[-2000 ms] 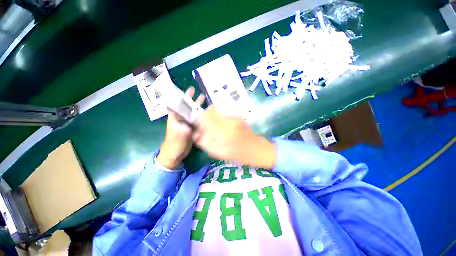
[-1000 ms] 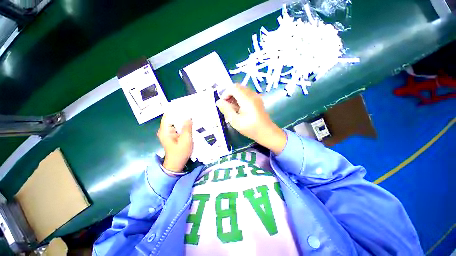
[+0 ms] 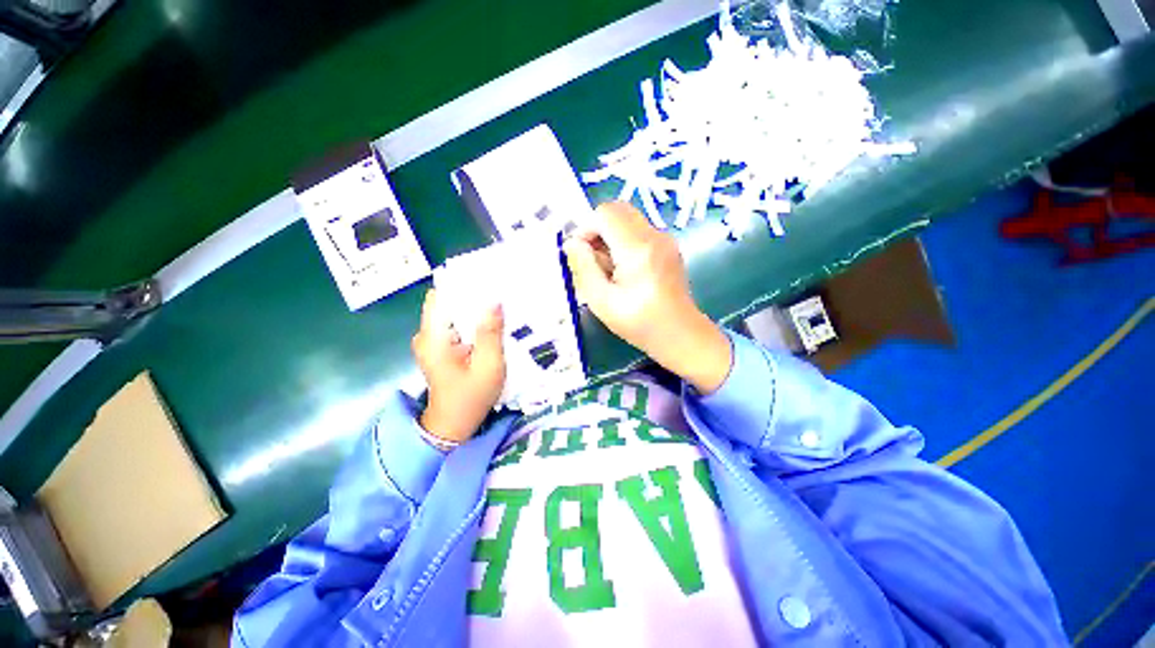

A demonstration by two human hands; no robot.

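A white retail box (image 3: 538, 332) with small dark marks is held at the chest over the belt. My left hand (image 3: 464, 365) grips its left side, thumb on top. My right hand (image 3: 637, 281) is at the box's upper right end with fingers curled; whether it pinches a strip or the box flap cannot be told. A waiting box (image 3: 526, 177) lies just behind the held box, partly covered by it. A finished box (image 3: 366, 236) with a black square picture lies left of centre. White strips (image 3: 766, 120) lie in a loose heap on the right.
A clear plastic bag (image 3: 851, 23) is behind the strips. A pale metal rail (image 3: 545, 86) runs behind the boxes on the green belt (image 3: 291, 392). A brown cardboard sheet (image 3: 133, 491) lies far left. An open brown carton (image 3: 887, 304) with a small printed box is below the belt edge.
Since two seconds ago, the held box has come down flat before the chest and my hands have moved apart to its two sides. In the last second it has shifted only slightly.
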